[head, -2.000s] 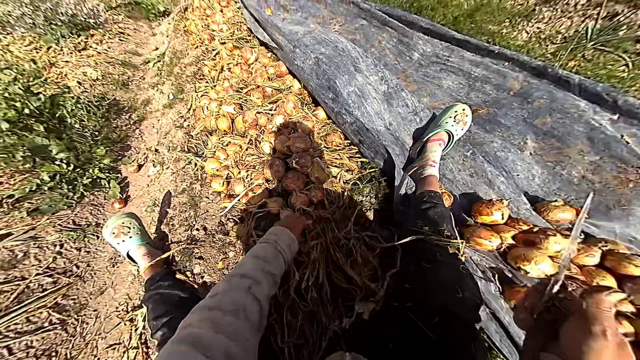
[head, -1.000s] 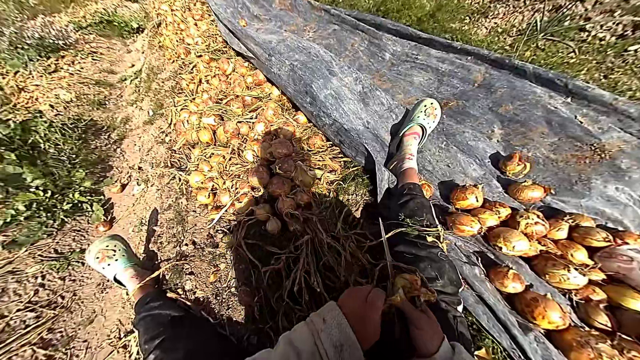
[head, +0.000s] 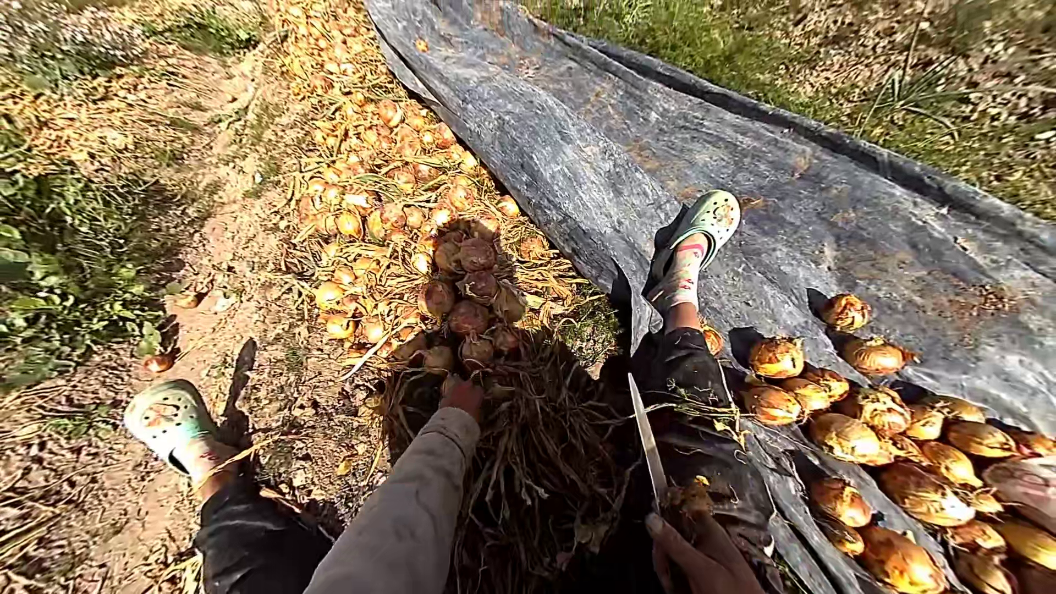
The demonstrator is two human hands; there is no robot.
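My left hand (head: 464,398) reaches down to the near end of a row of onions (head: 469,318) lying with dry tops; its fingers are in shadow among the onions, and whether they grip one is hidden. My right hand (head: 697,549), at the lower right, holds a knife (head: 648,441) with its blade pointing up and away. Something brown, perhaps an onion (head: 691,497), is at that same hand, dark and hard to make out. Dry onion tops (head: 536,462) lie heaped between my legs.
A grey sheet (head: 792,214) runs along the right, with trimmed onions (head: 854,437) in a group at its near part. My feet in clogs (head: 716,216) are spread either side of the onion row. Weeds (head: 66,256) grow at the left beside bare soil (head: 247,206).
A second ago both hands were together at the lower middle, by an onion. Since then my left hand has moved forward and left to the row, while my right hand stays low with the knife.
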